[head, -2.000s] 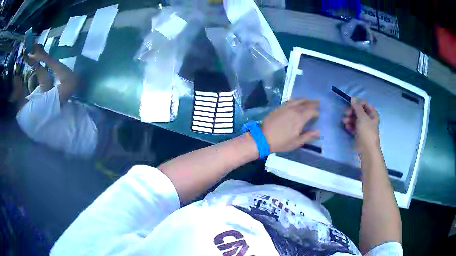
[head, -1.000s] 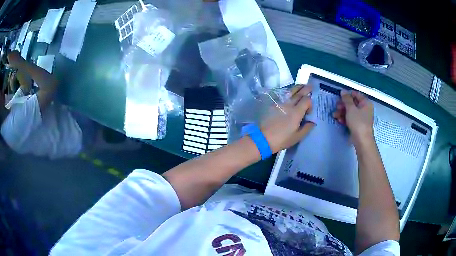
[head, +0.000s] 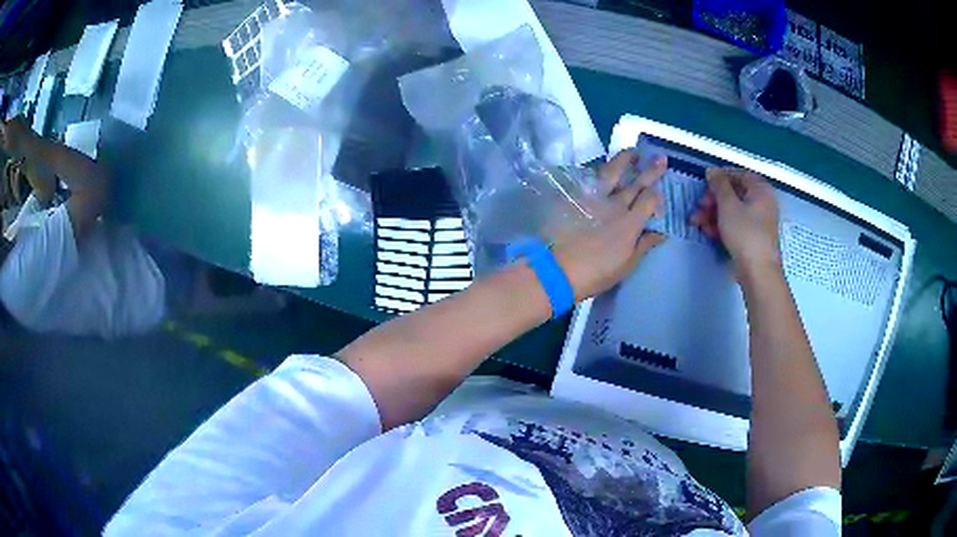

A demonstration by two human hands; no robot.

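Note:
A grey laptop bottom cover (head: 693, 315) lies in a white foam tray (head: 895, 304) on the bench in front of me. A narrow black strip (head: 677, 159) lies along its far left edge, at the slots. My left hand (head: 614, 226) rests on the cover's far left corner with fingers spread, fingertips at the strip's left end. My right hand (head: 740, 215) is over the strip's right end, thumb and fingers together; I cannot tell whether they pinch it.
A black strip sheet with white tabs (head: 423, 257) lies left of the tray. Crinkled clear plastic bags (head: 504, 136) and a long whitish sheet (head: 286, 210) lie beyond. A blue bin (head: 741, 23) stands at the back. Another person (head: 79, 262) is at far left.
The black strip, earlier held in my right hand above the cover, now lies at its far left edge. My left hand has moved up to that corner.

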